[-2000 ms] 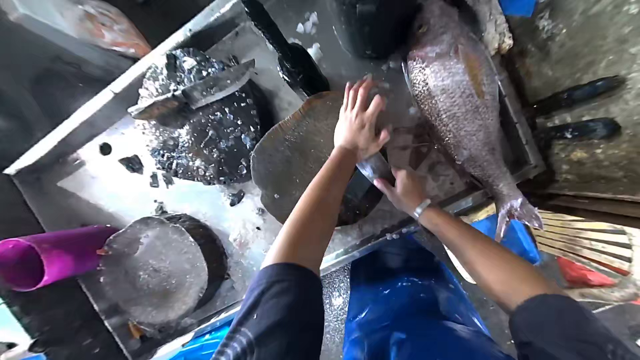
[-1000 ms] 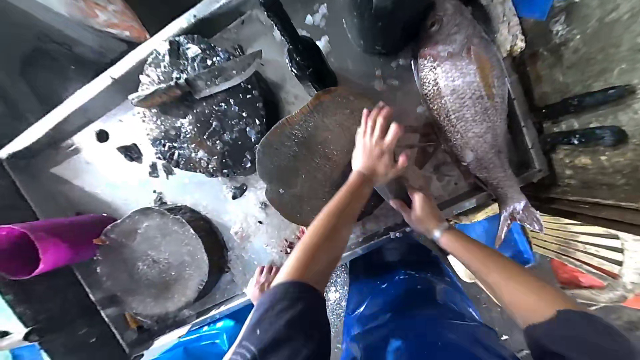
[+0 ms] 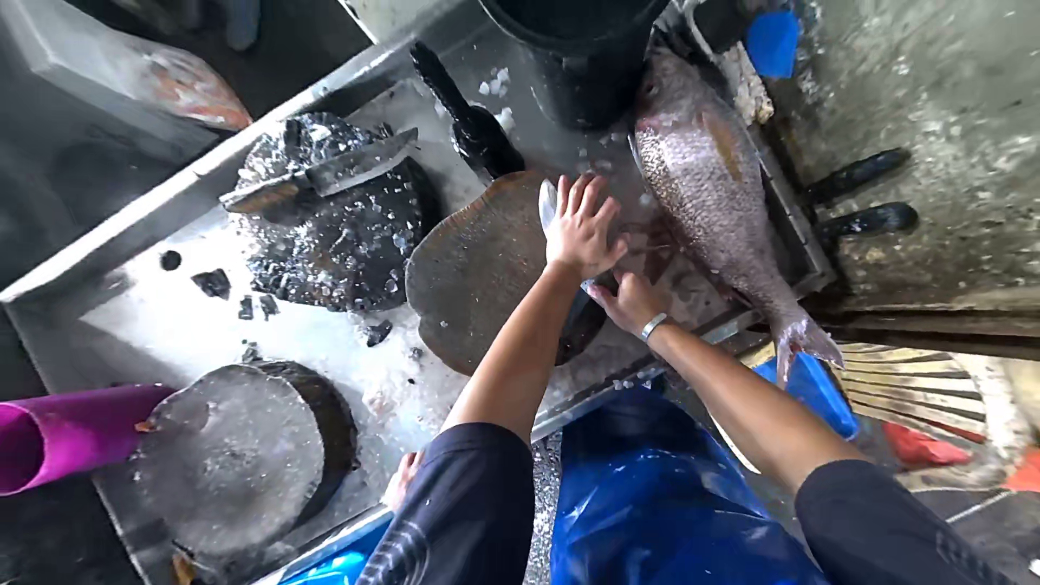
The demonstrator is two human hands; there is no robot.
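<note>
My left hand [image 3: 581,226] lies palm down, fingers spread, over the right side of a round wooden chopping block [image 3: 479,276]. A silvery pointed piece [image 3: 548,203], either a fish part or a blade, sticks out at the left of its fingers. Close below and to the right, my right hand [image 3: 630,301] has curled fingers beside the block's edge; what it grips is hidden. A large whole scaled fish [image 3: 715,171] lies to the right of both hands, tail toward the near edge. A knife [image 3: 325,172] rests on a second block [image 3: 333,236] covered in wet scraps.
A black bucket [image 3: 577,65] and a black-handled tool [image 3: 471,122] stand beyond the block. At left are a third block [image 3: 231,455] and a purple tube-like container [image 3: 81,431]. Another person's hand [image 3: 402,479] is at the near rim of the metal tray [image 3: 187,171].
The silvery piece showed between my hands two seconds ago; now a pointed part shows left of my left fingers. Another person's hand has come into view at the near rim.
</note>
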